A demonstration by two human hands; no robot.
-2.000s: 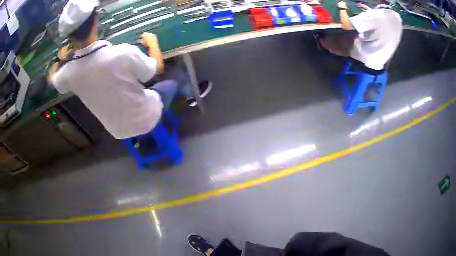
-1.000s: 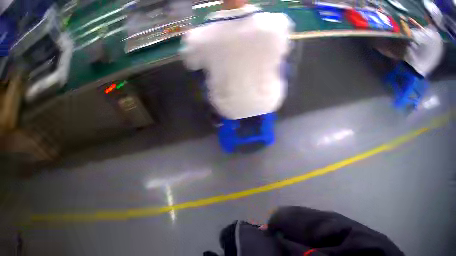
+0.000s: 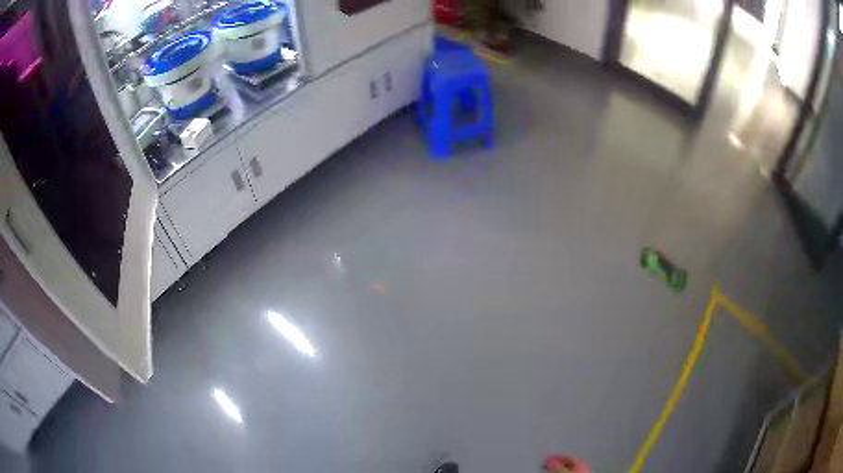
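Observation:
A small part of a hand, seemingly my right hand (image 3: 566, 464), shows at the bottom edge, cut off and blurred; its fingers and anything in it cannot be made out. My left hand is not in view. At the upper left, two blue-rimmed vibratory bowl feeders (image 3: 181, 69) stand on the metal deck of a white enclosed machine (image 3: 277, 129). A small white feeder controller (image 3: 195, 134) sits in front of them. The bowls' contents are too small to tell. The machine guard door (image 3: 134, 277) with a dark window stands open at the left.
A blue plastic stool (image 3: 458, 92) stands on the grey floor by the machine's far end. Glass doors (image 3: 675, 46) are at the upper right. Yellow lines (image 3: 689, 369) and a green floor mark (image 3: 664, 269) lie to the right. A framed panel edge (image 3: 786, 425) is at the lower right.
The view has swung away from the green workbench and the seated people to the white machine with its open door. The dark sleeve at the bottom has left the picture.

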